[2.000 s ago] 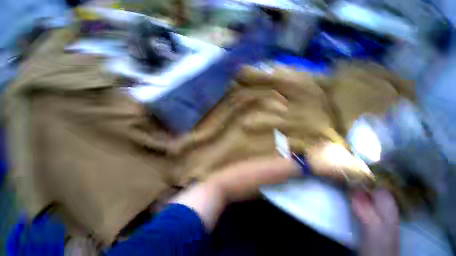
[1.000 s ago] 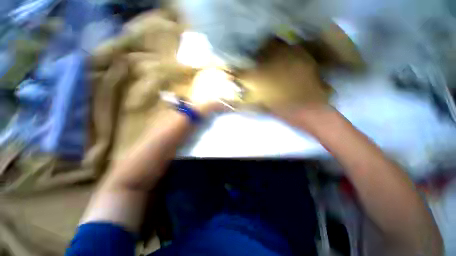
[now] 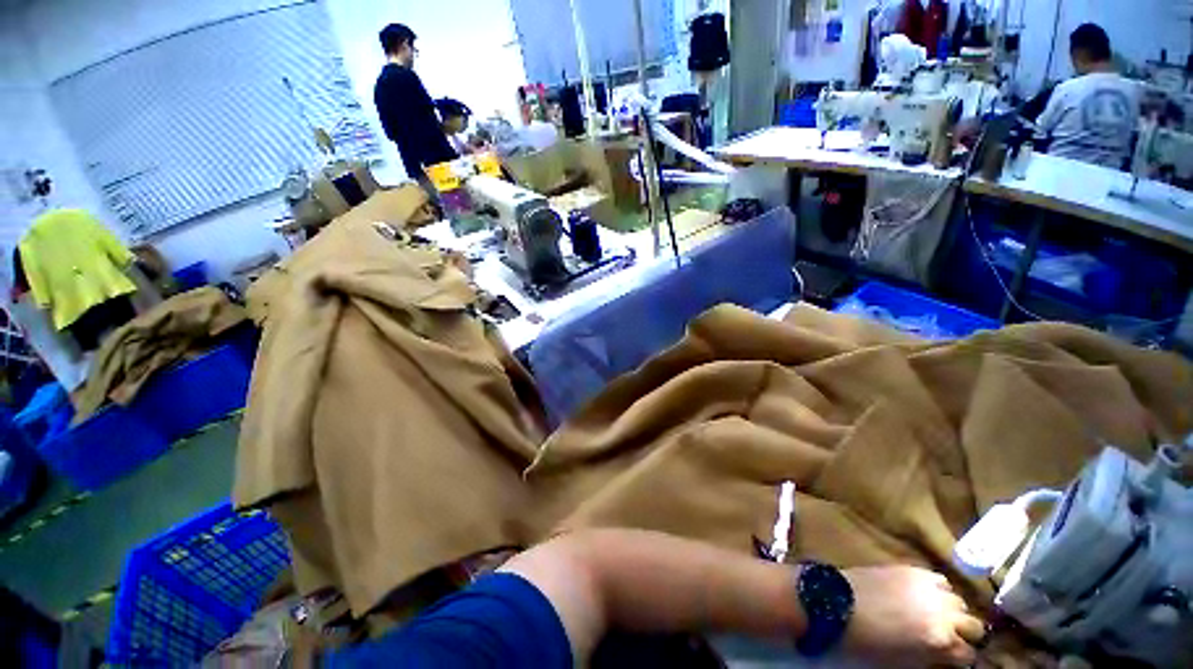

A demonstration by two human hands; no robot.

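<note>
The camel-brown coat [image 3: 733, 444] lies in big folds across the table and over its left side. My left hand [image 3: 916, 617], with a dark band at the wrist, rests at the coat's near edge beside the white sewing machine head [image 3: 1092, 555] at the lower right. Its fingers are bent; whether they pinch cloth cannot be told. A white toggle cord [image 3: 784, 520] with a dark part at its lower end lies on the coat above my wrist. My right hand is not in view. The needle area is hidden or cut off.
A clear bluish panel [image 3: 654, 314] stands behind the coat. A blue plastic crate [image 3: 196, 588] is on the floor at left. Another sewing machine [image 3: 517, 222] is beyond the panel. People [image 3: 412, 105] are in the background.
The blurred view has steadied and swung left from the machine area. Both forearms showed one second ago; now only my left one does. The machine head is now at the lower right.
</note>
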